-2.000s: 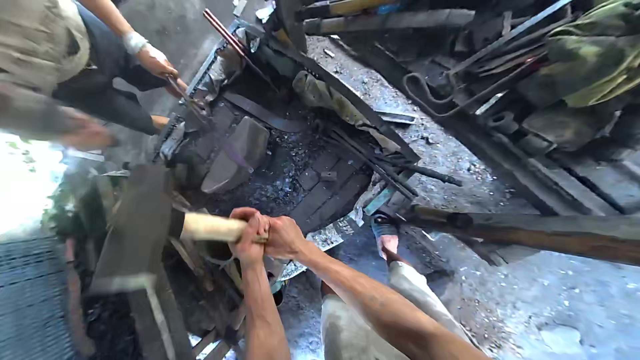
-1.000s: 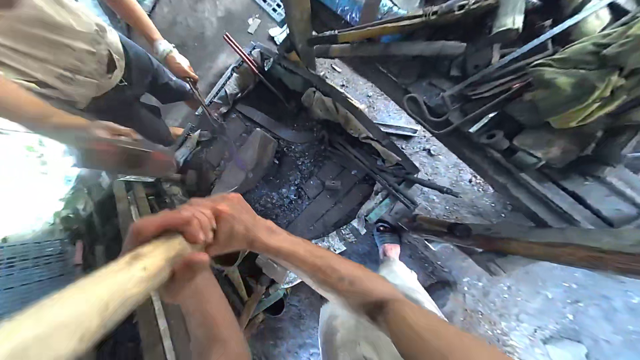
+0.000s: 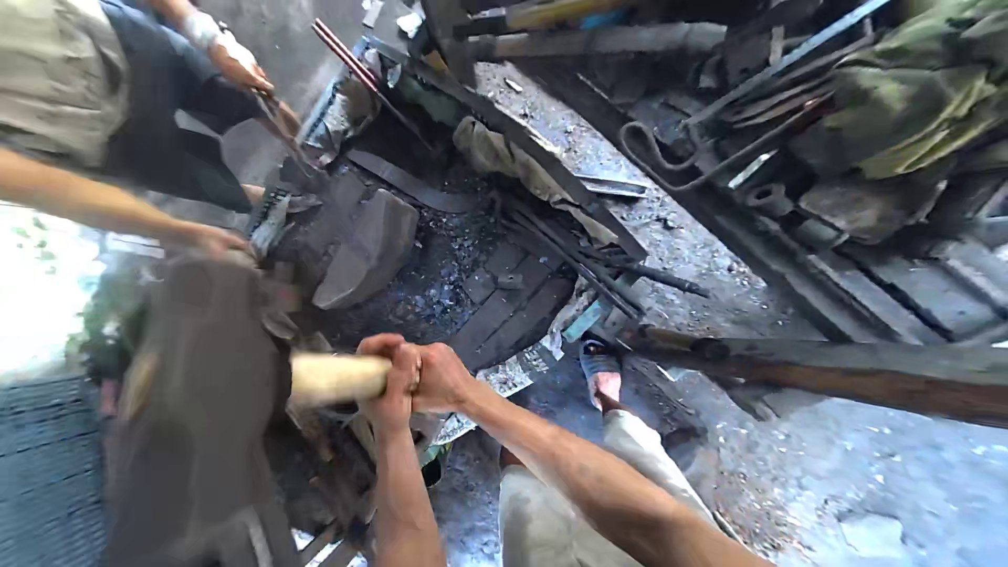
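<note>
Both my hands grip the pale wooden handle of a sledgehammer. My left hand is closed round it, with my right hand pressed up against it on the right. The big dark hammer head, blurred by motion, fills the lower left. Across from me, a co-worker's one hand holds metal tongs that reach down to the dark work area. The co-worker's other hand is partly hidden behind the hammer head, and what it holds cannot be told. A large dark block lies beyond my hands.
A pit of dark debris with metal rods lies ahead. A wooden pole juts in from the right, near my foot. Metal scrap and a green cloth are at upper right; a blue-grey mesh crate is at lower left.
One second ago the handle ran toward the lower left with the hammer head out of view; now the head is in view at the left. My hands have moved right, both still on the handle.
</note>
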